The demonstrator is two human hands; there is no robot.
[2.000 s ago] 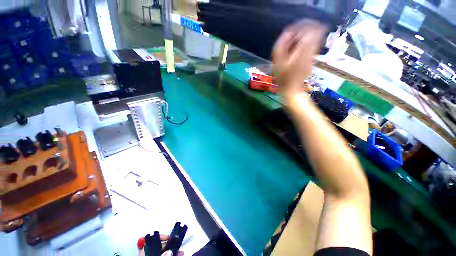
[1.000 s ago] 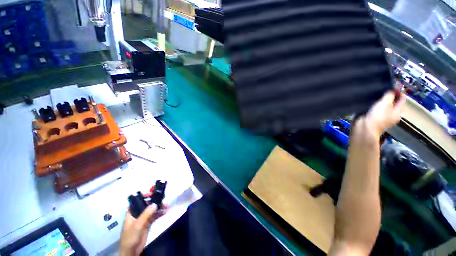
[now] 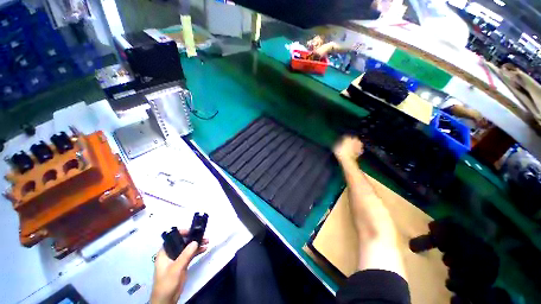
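Observation:
My left hand (image 3: pixel 178 261) holds two black plastic parts (image 3: pixel 200 227) above the white machine table. A black tray (image 3: pixel 276 166) with parallel grooves lies flat on the green bench. My right hand (image 3: pixel 349 148) is at the tray's far right corner, slightly blurred; whether its fingers touch the tray I cannot tell. The orange fixture (image 3: pixel 77 190) stands at the left, with three black parts upright along its back row and three round holes in front of them.
A cardboard sheet (image 3: pixel 379 237) lies right of the tray, with a loose parts pile (image 3: pixel 474 261) at its right. A red bin (image 3: pixel 309 62), a blue bin (image 3: pixel 449 132) and a black control unit (image 3: pixel 155 62) stand farther back. A shelf edge crosses the upper right.
The black tray, held up by my right hand a second ago, now lies on the green bench. My right arm has come down and left. My left hand still holds the two parts.

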